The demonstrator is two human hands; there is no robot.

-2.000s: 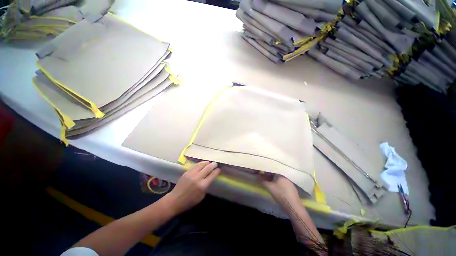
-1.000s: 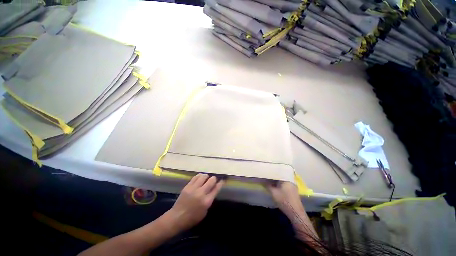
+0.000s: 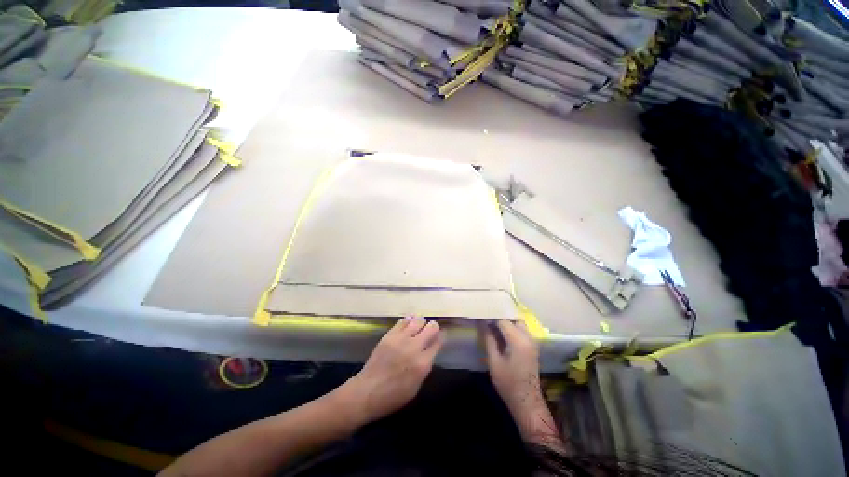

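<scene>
A grey-beige fabric panel (image 3: 396,224) lies flat on the beige sheet at the table's near edge. Yellow edge tape (image 3: 300,226) runs down both sides, with loose tails at the near corners. A folded flap (image 3: 391,301) with a dark line above it runs along the near edge. My left hand (image 3: 400,363) is bare, its fingertips at the middle of this edge, pinching it. My right hand (image 3: 510,359) is bare and holds the same edge near the right corner. Some fingertips are hidden under the edge.
A left stack (image 3: 102,149) of panels lies at far left. Folded bundles (image 3: 559,56) stand at the back. Narrow strips (image 3: 568,252), a white scrap (image 3: 650,244) and thread snips (image 3: 677,293) lie right. A near-side stack (image 3: 735,401) drapes over the edge; a black heap (image 3: 735,196) lies beyond.
The panel's near edge, raised and open at the right before, now lies flatter and straighter. My right hand has come out from under it, and its fingers show at the edge. The view has shifted right.
</scene>
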